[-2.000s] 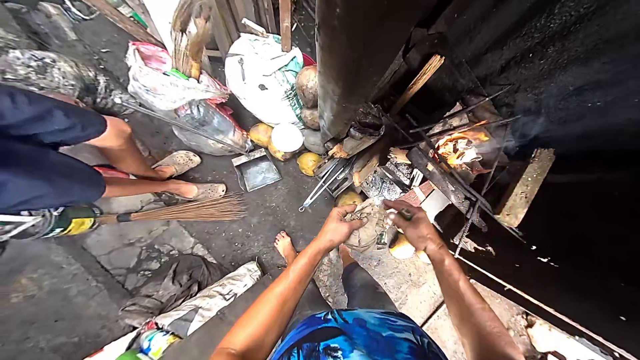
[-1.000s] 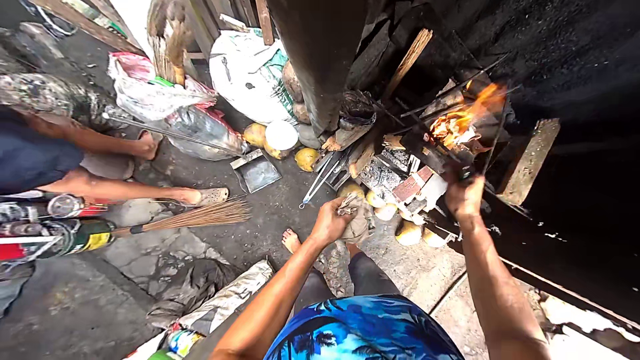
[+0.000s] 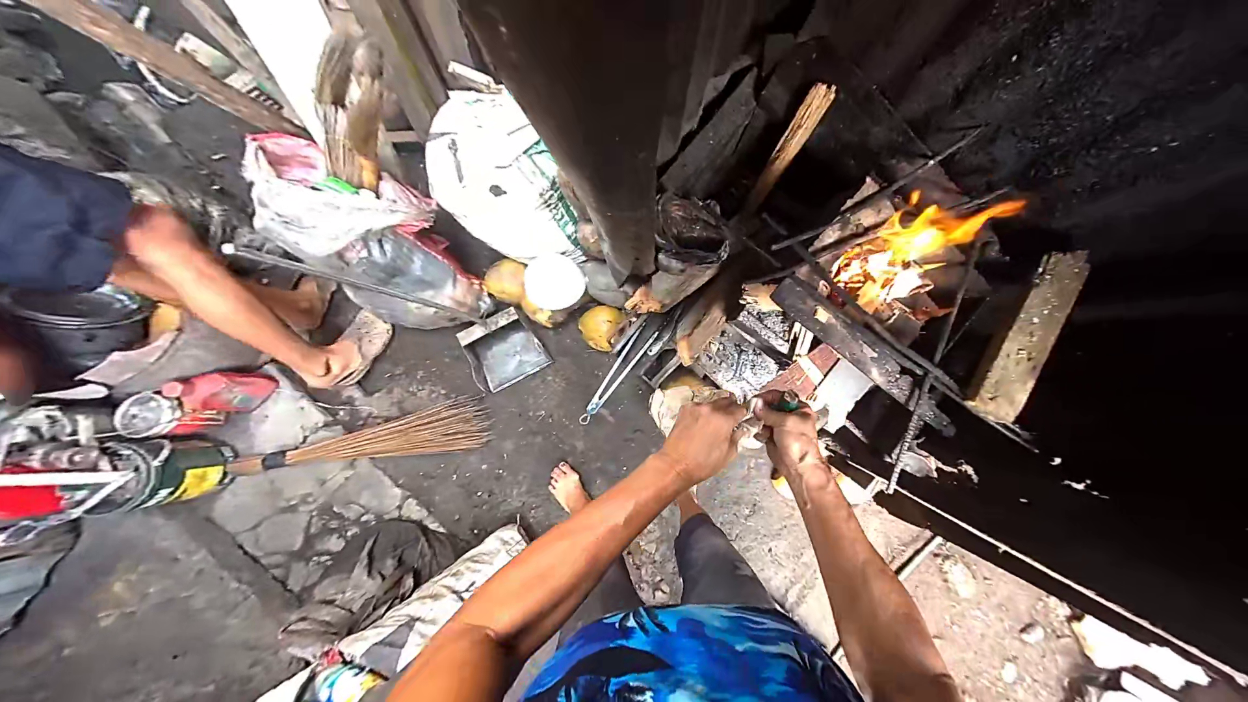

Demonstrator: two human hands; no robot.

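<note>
My left hand (image 3: 704,437) is closed around a pale, crumpled piece (image 3: 675,402) that looks like paper or cardboard. Close against it on the right, my right hand (image 3: 788,429) has its fingers curled around a small green object (image 3: 786,401), perhaps a lighter; it also touches the pale material. Beyond both hands, to the upper right, a fire (image 3: 907,255) burns among pieces of wood and scraps. A charred board (image 3: 843,336) lies on the near side of the flames.
Metal tongs (image 3: 620,369), a metal dustpan (image 3: 505,353) and yellowish coconuts (image 3: 602,328) lie ahead. A stick broom (image 3: 400,432) points toward a seated person's bare leg (image 3: 219,292) at left. A dark post (image 3: 595,127) rises ahead; a plank (image 3: 1032,336) stands right of the fire.
My right hand has come back from beside the fire to my left hand, where it also was two seconds ago. The flames look larger than two seconds ago.
</note>
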